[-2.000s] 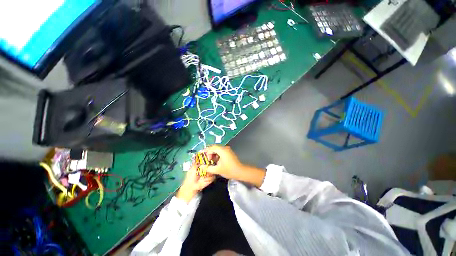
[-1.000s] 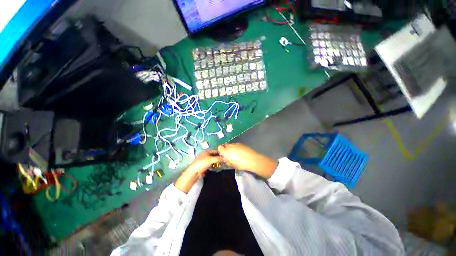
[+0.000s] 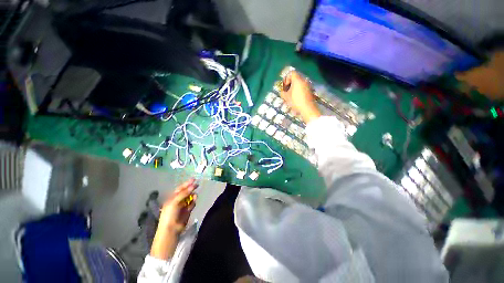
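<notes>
My left hand (image 3: pixel 178 208) is at the lower left, off the bench's front edge, with yellowish modules (image 3: pixel 189 199) in its fingers. My right hand (image 3: pixel 297 95) reaches over the upper left part of the clear blister tray (image 3: pixel 283 126), fingers bent down at its pockets. A small yellowish thing shows at the right fingertips, too blurred to tell if it is held. White modules sit in rows in the tray. White test cables (image 3: pixel 226 124) lie tangled left of the tray, with small pale ends (image 3: pixel 218 172) along the bench edge.
A lit monitor (image 3: pixel 387 34) stands behind the tray. Black equipment (image 3: pixel 127 50) is at the back left, and dark cables (image 3: pixel 105 130) lie on the left bench. Another module tray (image 3: pixel 425 179) is at the right. Part of another person (image 3: pixel 483 74) shows at the upper right.
My hands were together at the bench edge and are now apart. The right has moved out over the tray; the left has moved lower left. The view has turned.
</notes>
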